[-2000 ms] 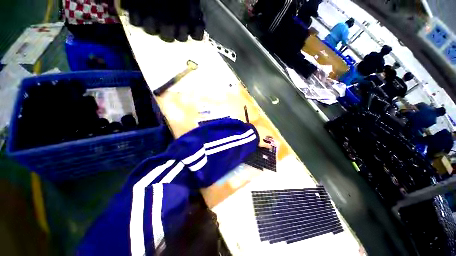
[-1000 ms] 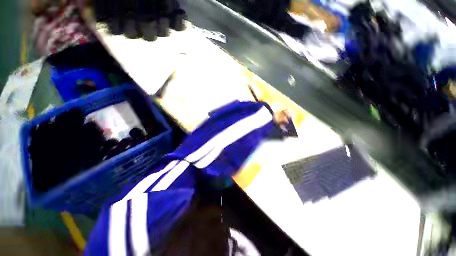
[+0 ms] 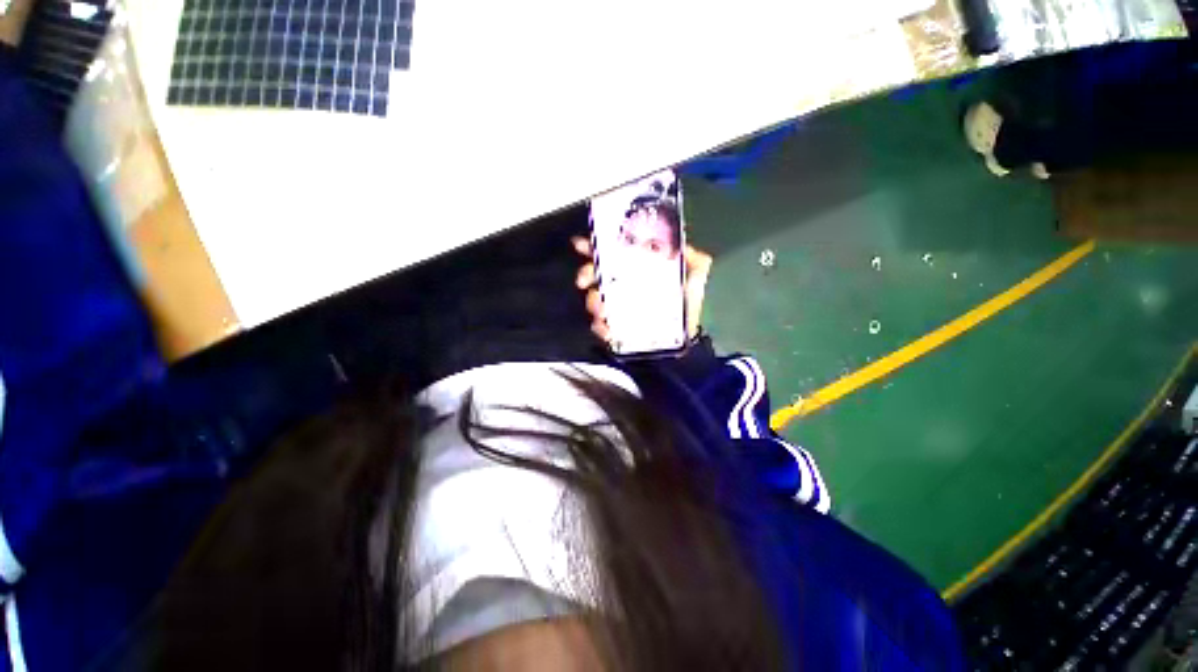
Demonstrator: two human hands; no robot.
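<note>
My right hand (image 3: pixel 698 282) is shut around a smartphone (image 3: pixel 640 302) with a bright screen, upright in view, just below the bench edge. My left hand (image 3: pixel 11 21) is only a sliver at the top left corner, cut off by the frame; its fingers are hidden. A sticker sheet (image 3: pixel 292 55) of small black squares in a pale grid lies on the white bench, cut off at the top. A second dark gridded sheet (image 3: pixel 63 46) lies near my left hand, with shiny clear film (image 3: pixel 116 125) beside it.
The bench (image 3: pixel 526 105) has a brown patch at left. A dark object (image 3: pixel 980 26) lies by shiny film at its upper right. A person's shoe (image 3: pixel 985 138) is on the green floor (image 3: pixel 854 276) with yellow lines. Dark racks (image 3: pixel 1117 525) stand lower right.
The view has swung down and to the right. The phone in my right hand has come into view. The crate, belt and mallet have left the frame, and my left hand is now at the corner.
</note>
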